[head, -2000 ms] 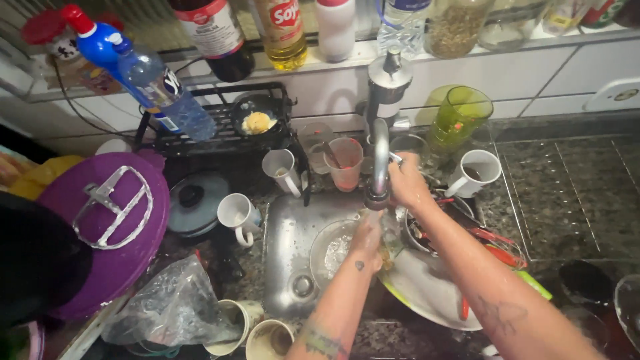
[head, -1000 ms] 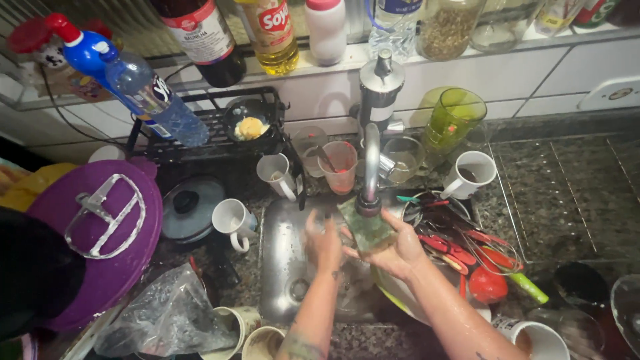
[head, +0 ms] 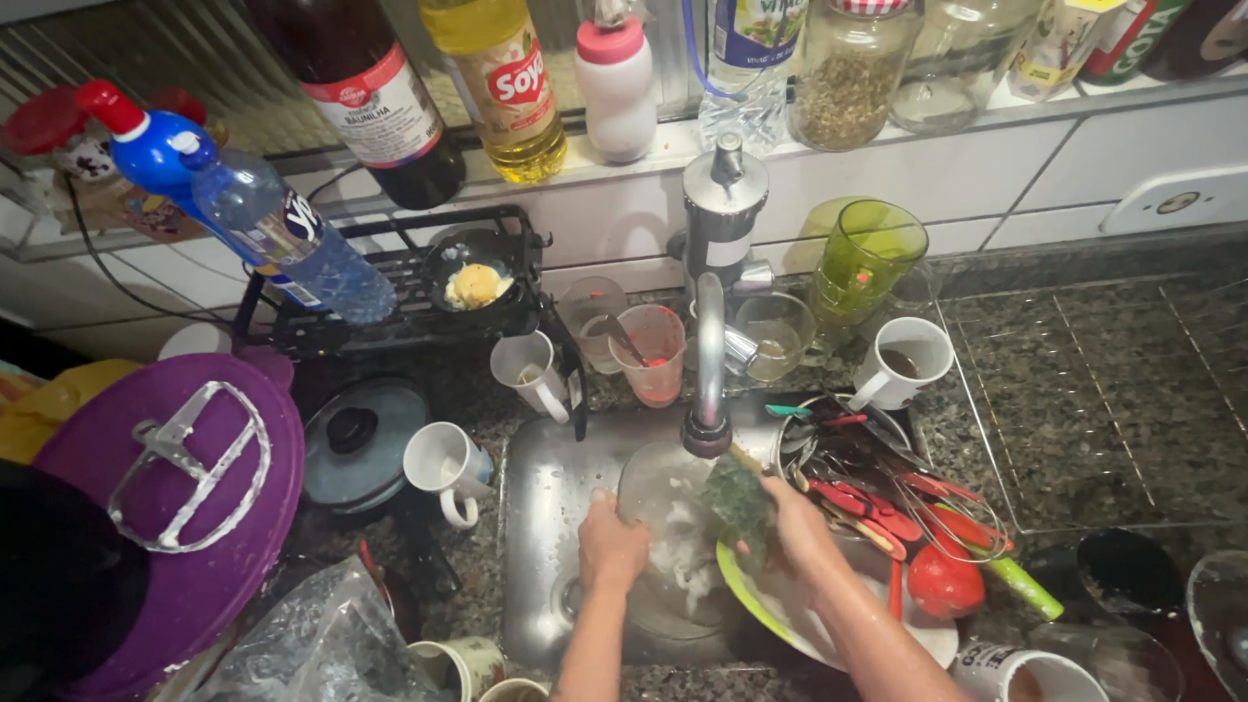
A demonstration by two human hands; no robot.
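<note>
Under the chrome faucet (head: pixel 710 380), a clear round dish (head: pixel 673 585) with whitish suds or water in it lies in the steel sink (head: pixel 536 497). My left hand (head: pixel 612 546) grips the left rim of this dish. In my right hand (head: pixel 788 517) is a green scouring sponge (head: pixel 737 502), near the dish's right rim. Below my right forearm sits a plate with a lime-green rim (head: pixel 770 619), partly hidden by the arm. A pot with utensils, among them a whisk (head: pixel 960 526), stands right of the sponge.
Mugs (head: pixel 448 466), (head: pixel 905 361) flank the sink. Plastic cups (head: pixel 651 353) and a green glass (head: pixel 868 258) stand behind it. A purple lid (head: pixel 234 487) with a mixer beater is at left, beside a glass pot lid (head: pixel 366 448). A wire rack (head: pixel 1111 419) lies at right.
The clear dish, seen under the faucet two seconds ago, is in my left hand's grip; one second ago that hand was apart from the sponge. My right hand has moved lower with the sponge.
</note>
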